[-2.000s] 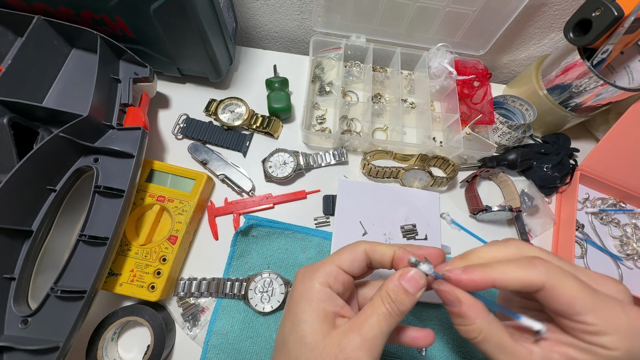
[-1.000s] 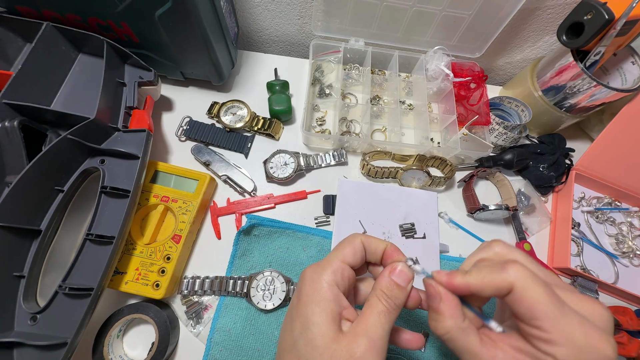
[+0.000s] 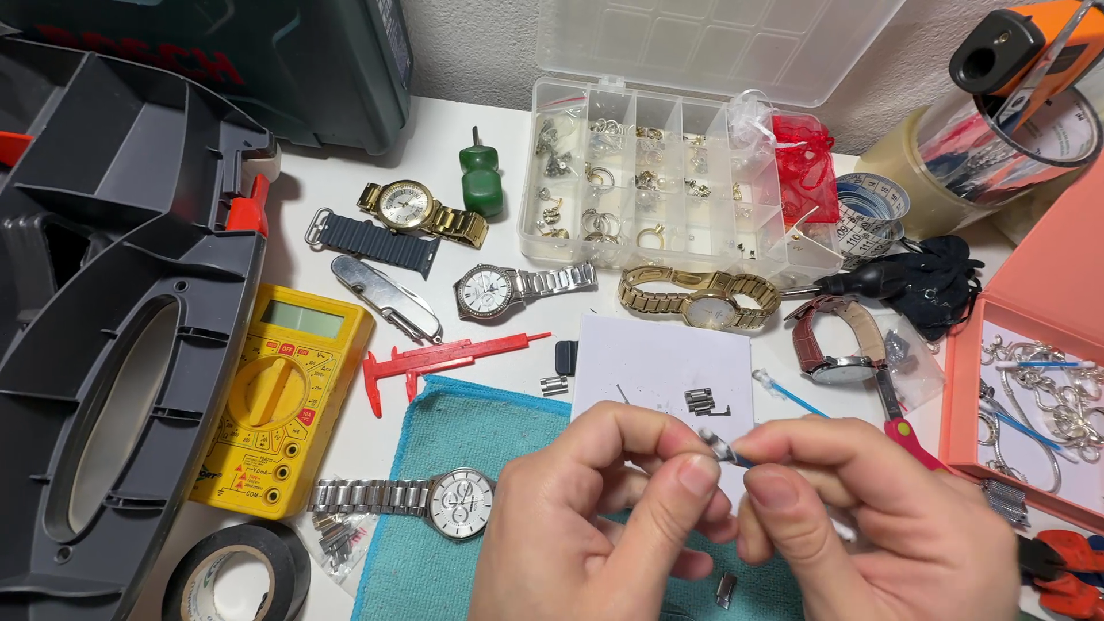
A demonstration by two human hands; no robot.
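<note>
Low in the view, my left hand (image 3: 621,517) pinches a small metal piece (image 3: 718,445) between thumb and fingers; its exact kind is too blurred to tell. My right hand (image 3: 845,509) holds a blue-stemmed cotton swab (image 3: 740,461) against it, and the fingers hide most of the stem. Beneath the hands are white paper (image 3: 664,362) with dark metal watch links (image 3: 700,401) and a teal cloth (image 3: 483,423) with a loose link (image 3: 724,590). A steel watch (image 3: 461,504) lies left of my left hand. Another swab (image 3: 798,394) lies beyond my right hand.
Left are a yellow multimeter (image 3: 293,388), black tape (image 3: 289,573) and a grey plastic tray (image 3: 216,345). Red calipers (image 3: 457,352), a pocketknife (image 3: 388,297) and several watches lie mid-table. Behind stands a clear jewelry organizer (image 3: 655,259); right, a pink box (image 3: 962,388) and scissors (image 3: 914,444).
The swab in my right hand has shifted against the small metal piece, and its lower end, plainly visible earlier, is now mostly covered by my fingers. My left hand keeps its pinch.
</note>
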